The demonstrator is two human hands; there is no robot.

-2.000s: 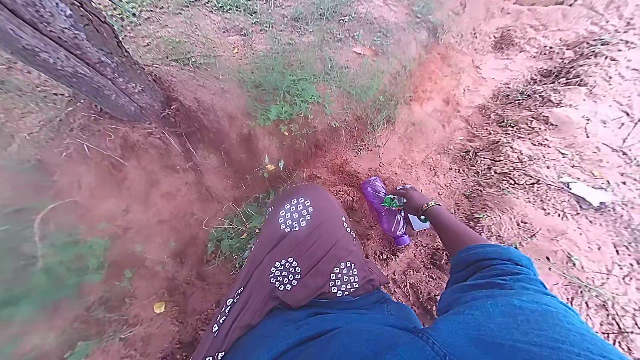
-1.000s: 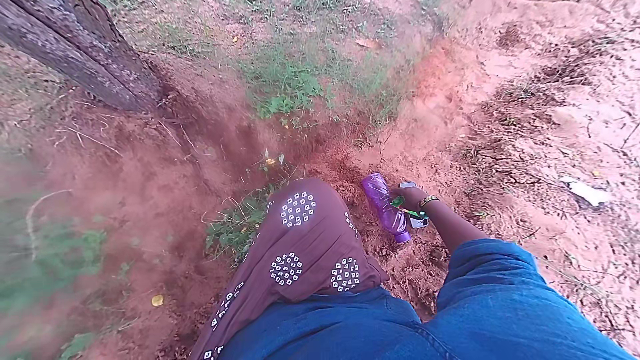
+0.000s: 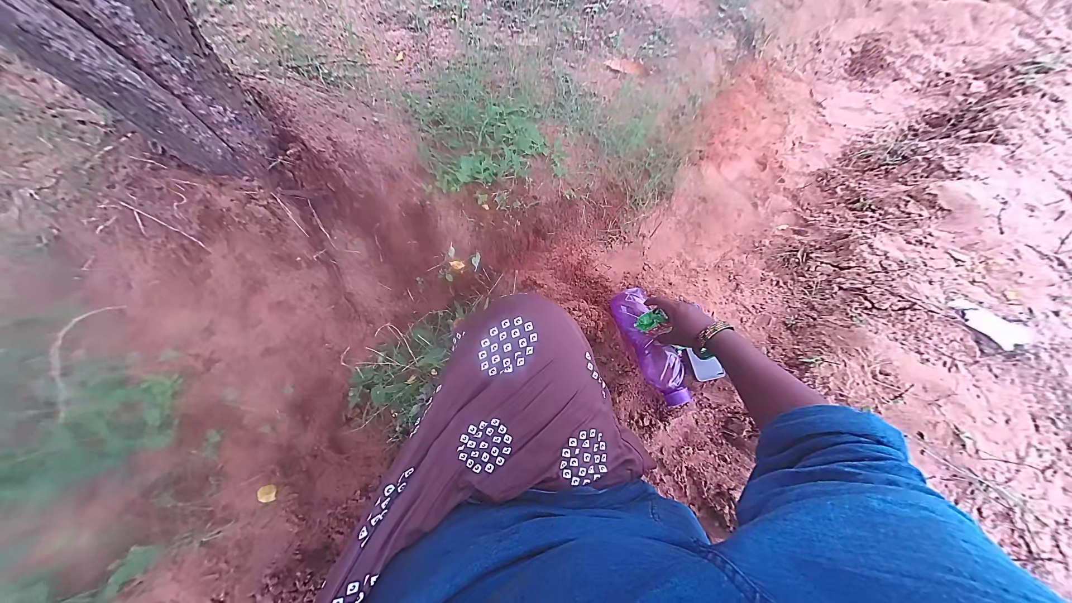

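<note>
My right hand (image 3: pixel 680 322), with bangles at the wrist, has its fingers closed on a small crumpled green item (image 3: pixel 651 320), perhaps a wrapper or leaves; its kind is unclear. Directly beside and partly beneath the fingers, a purple plastic bottle (image 3: pixel 659 362) lies on the reddish soil, its cap end toward me. A pale flat rectangular object, seemingly a phone (image 3: pixel 705 366), is under the wrist, to the right of the bottle, with some green next to it. My left hand is out of view.
Patterned brown cloth (image 3: pixel 536 402) covers my bent knee, left of the bottle. A tree trunk (image 3: pixel 159 92) rises at upper left. Low green plants (image 3: pixel 486 146) grow ahead, and more (image 3: pixel 406 364) beside the knee. A whitish scrap (image 3: pixel 995 325) lies on the ground at right.
My right hand has shifted slightly around the green item, which shows as a strip one second ago and as a compact bunch now. The bottle has stayed in place.
</note>
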